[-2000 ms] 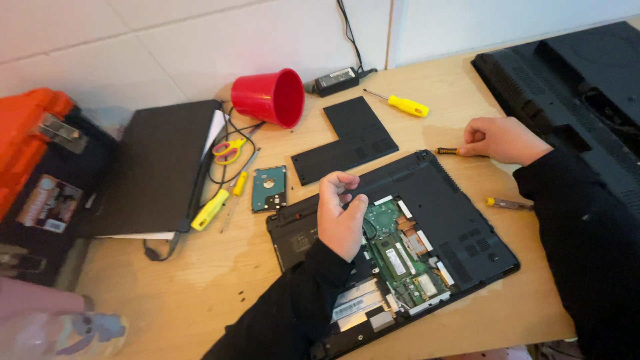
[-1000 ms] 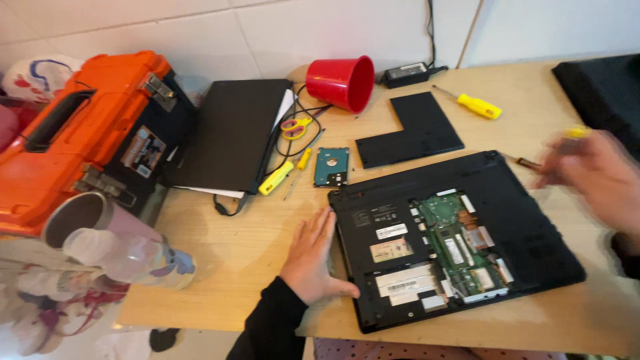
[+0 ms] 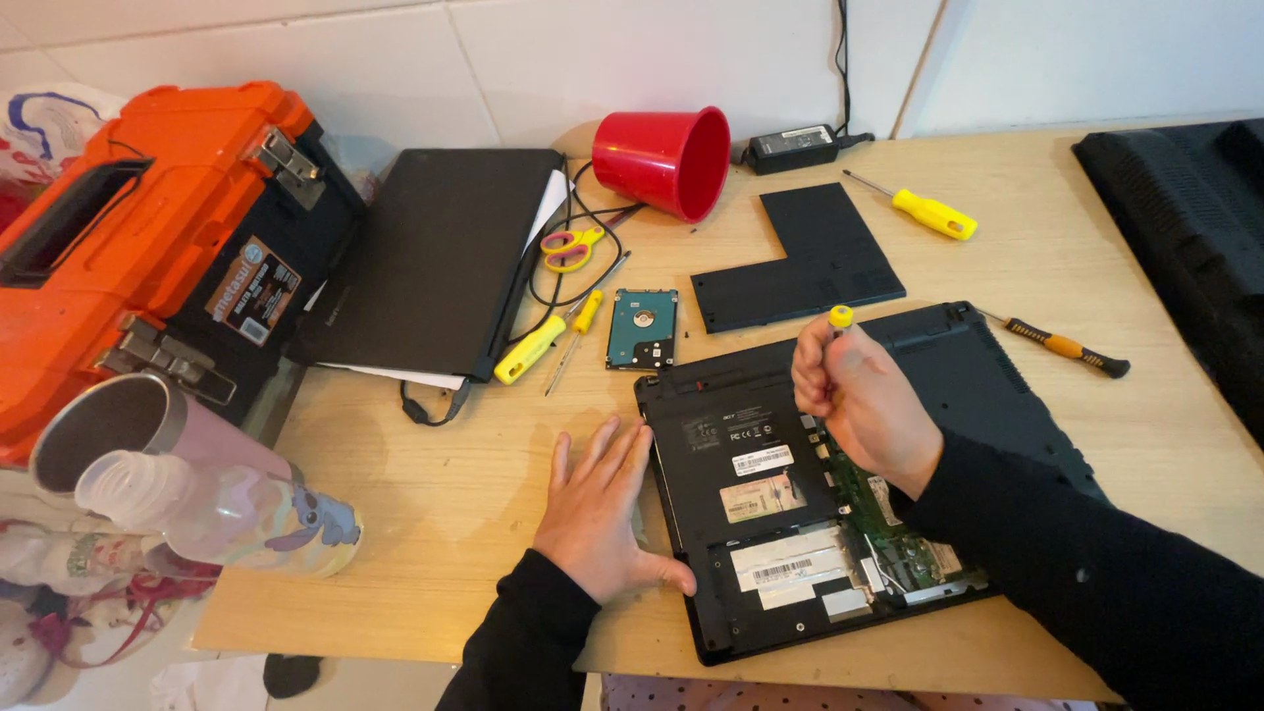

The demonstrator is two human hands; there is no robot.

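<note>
An Acer laptop base point(image 3: 760, 405) lies underside up on the wooden table, its circuit board point(image 3: 904, 513) exposed and partly hidden by my right arm. My left hand point(image 3: 602, 513) rests spread against the laptop's left edge, fingers apart. Above the laptop, my right hand point(image 3: 869, 400) is closed around a small screwdriver with a yellow cap point(image 3: 840, 317); its tip is hidden. A black and orange screwdriver point(image 3: 1062, 346) lies by the laptop's upper right corner. Behind the laptop are a black L-shaped cover point(image 3: 805, 262) and, to its left, a hard drive point(image 3: 642, 331).
An orange toolbox point(image 3: 188, 197), metal tumbler point(image 3: 109, 434) and plastic bottle point(image 3: 267, 523) stand left. A closed black laptop point(image 3: 434, 247), yellow scissors point(image 3: 573, 249), yellow screwdriver point(image 3: 533, 351), red cup point(image 3: 652, 158), power adapter point(image 3: 793, 148) and another yellow screwdriver point(image 3: 933, 214) lie behind; a black device point(image 3: 1195, 217) lies right.
My right hand has moved left from beside the laptop to above it. The left hand, over the laptop two seconds ago, is now at its left edge. The view has shifted left.
</note>
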